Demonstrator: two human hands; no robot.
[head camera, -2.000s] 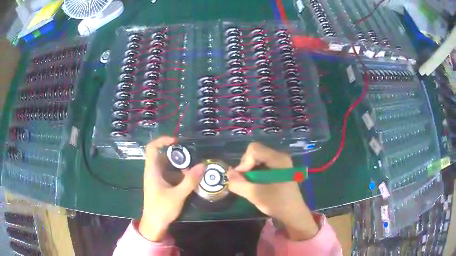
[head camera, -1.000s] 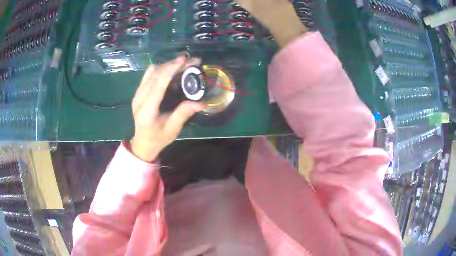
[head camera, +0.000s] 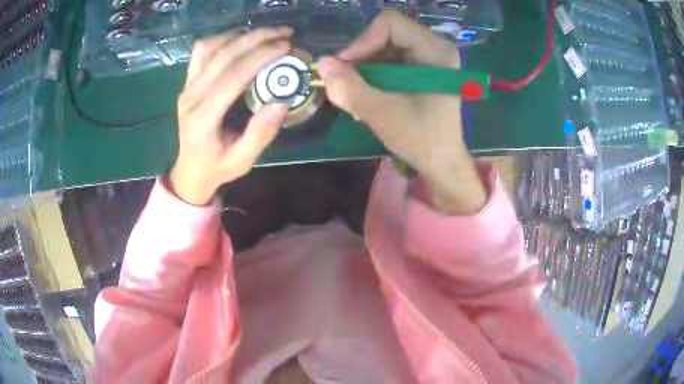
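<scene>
A silver-white and black round speaker driver (head camera: 283, 80) sits on the brass ring fixture (head camera: 301, 114) near the bench's front edge. My left hand (head camera: 225, 105) is around its left side, with thumb and fingers on the disc's rim. My right hand (head camera: 390, 90) grips the green test probe (head camera: 412, 78) near its front end. The brass-coloured tips reach the right edge of the disc; whether they touch it cannot be told. A red dot shows at the probe's rear end.
The main blister tray (head camera: 225, 34) with dark discs lies behind my hands. A red probe cable (head camera: 541, 56) curves up at the right. More trays (head camera: 615, 97) stand at the right, others (head camera: 19, 112) at the left. A black cable (head camera: 97, 120) curves on the green mat.
My right hand has come back from the main tray to the fixture and now holds the green probe. The disc in my left hand has gone from tilted beside the brass ring to lying on it.
</scene>
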